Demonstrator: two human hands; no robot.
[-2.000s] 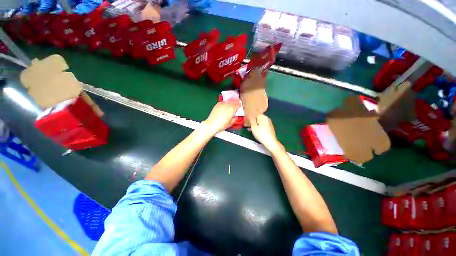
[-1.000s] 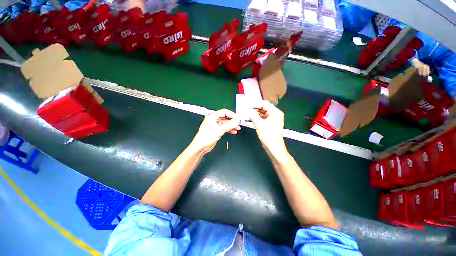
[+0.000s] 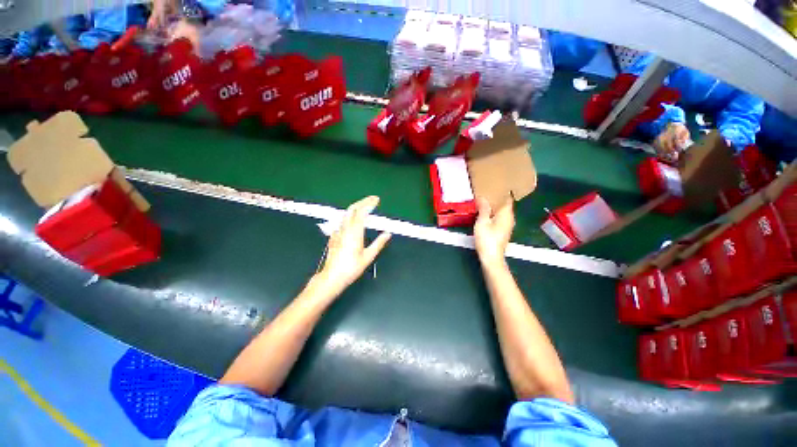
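An open red retail box point(image 3: 453, 188) with a flat white rectangle inside sits on the green belt, its brown lid point(image 3: 503, 168) folded out to the right. My right hand point(image 3: 495, 229) is at the lid's lower edge and holds the box there; its fingertips are partly hidden. My left hand point(image 3: 349, 246) is open over the pale strip, left of the box, fingers spread and not touching it. A small white paper piece point(image 3: 327, 228) shows beside my left fingers; I cannot tell whether it touches them.
Another open red box point(image 3: 580, 220) lies to the right. A row of red boxes point(image 3: 177, 79) and clear trays point(image 3: 472, 52) are across the belt. Two boxes point(image 3: 100, 229) stand at left, stacked rows point(image 3: 725, 327) at right. A person's hand point(image 3: 672, 141) is at far right.
My hands, together at the white paper a second ago, are now apart. My left hand has moved left and opened; my right hand has moved to the box lid. The view has shifted.
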